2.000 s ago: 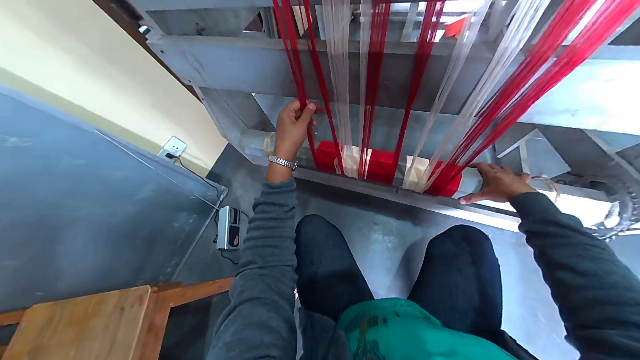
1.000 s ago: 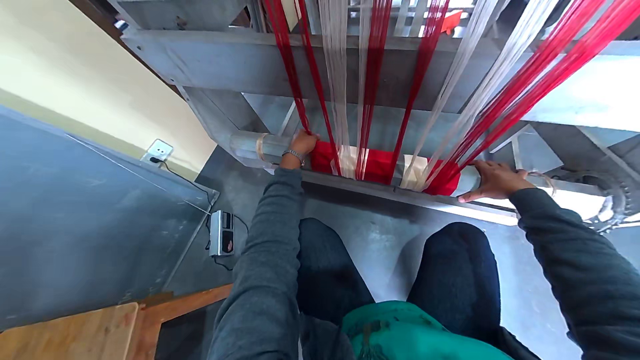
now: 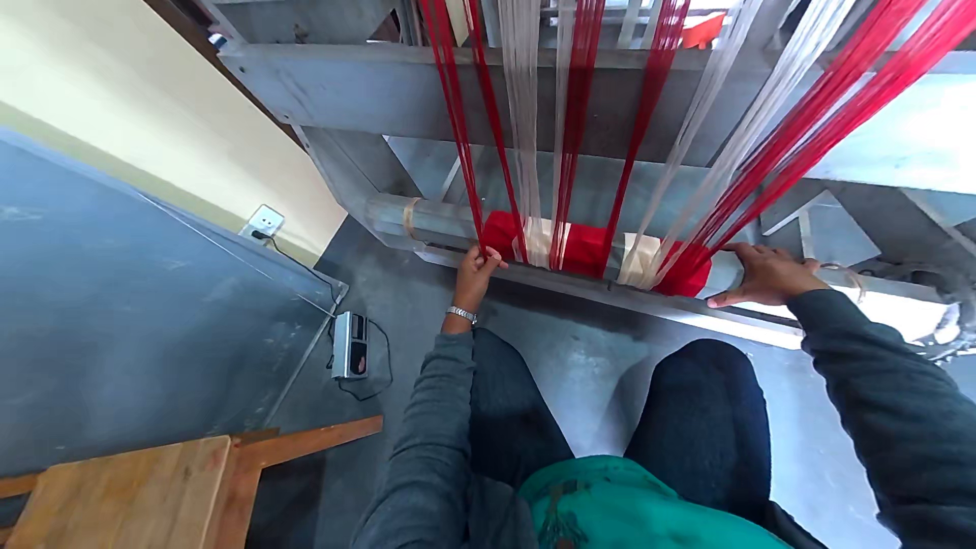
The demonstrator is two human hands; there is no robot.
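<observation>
Bundles of red warp threads (image 3: 581,99) and white warp threads (image 3: 521,99) run down from a loom onto its beam (image 3: 450,219). Red and white thread is wound in bands (image 3: 587,250) around that beam. My left hand (image 3: 476,278), with a metal bracelet at the wrist, pinches the lower end of the leftmost red bundle at the left edge of the winding. Resting on the beam, just right of the rightmost red band, is my right hand (image 3: 766,276), thumb and fingers spread, holding no thread.
A wide grey crossbar (image 3: 427,91) of the loom spans above the beam. A toothed wheel (image 3: 945,328) is at the right. A wooden stool or bench (image 3: 130,488) stands lower left. On the floor lies a power box with a cable (image 3: 350,345), near a wall socket (image 3: 265,221).
My left hand was higher on the red threads, then went down at the beam's left part; now it is at the beam's near edge. The right hand has stayed on the beam.
</observation>
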